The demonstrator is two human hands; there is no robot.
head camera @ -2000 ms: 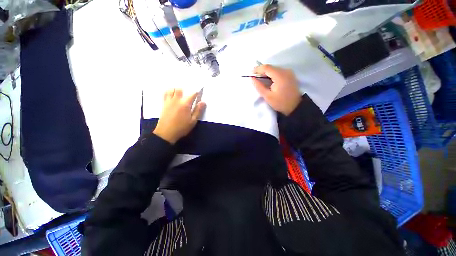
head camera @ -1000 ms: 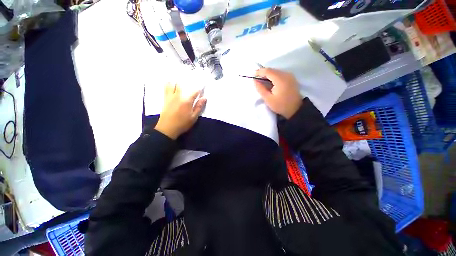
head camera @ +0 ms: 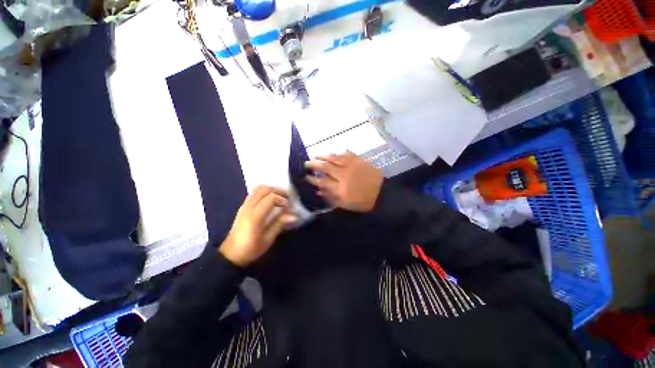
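A navy cut piece (head camera: pixel 205 136) lies left of the needle, with a white cut piece (head camera: pixel 258 136) over part of it. More navy shows at the white piece's right edge. My left hand (head camera: pixel 256 224) rests on the lower end of the pieces near the table's front edge, fingers bent. My right hand (head camera: pixel 346 181) is slightly blurred, its fingertips on the navy fabric at the right edge. The presser foot (head camera: pixel 300 97) is above the hands, away from both. The lower ends of the pieces are hidden by the hands and dark sleeves.
A long navy panel (head camera: pixel 86 165) lies at left. Loose white sheets (head camera: pixel 431 115), yellow-green snips (head camera: pixel 456 79) and a dark flat object (head camera: pixel 511 80) are at right. Blue baskets stand at right (head camera: pixel 574 208) and lower left (head camera: pixel 104 343). The sewing machine head (head camera: pixel 330 36) is at the back.
The white and navy pieces have turned and moved left and toward me, uncovering the navy strip and table ruler. Both hands have moved toward my body; the right no longer holds the dark slim tool.
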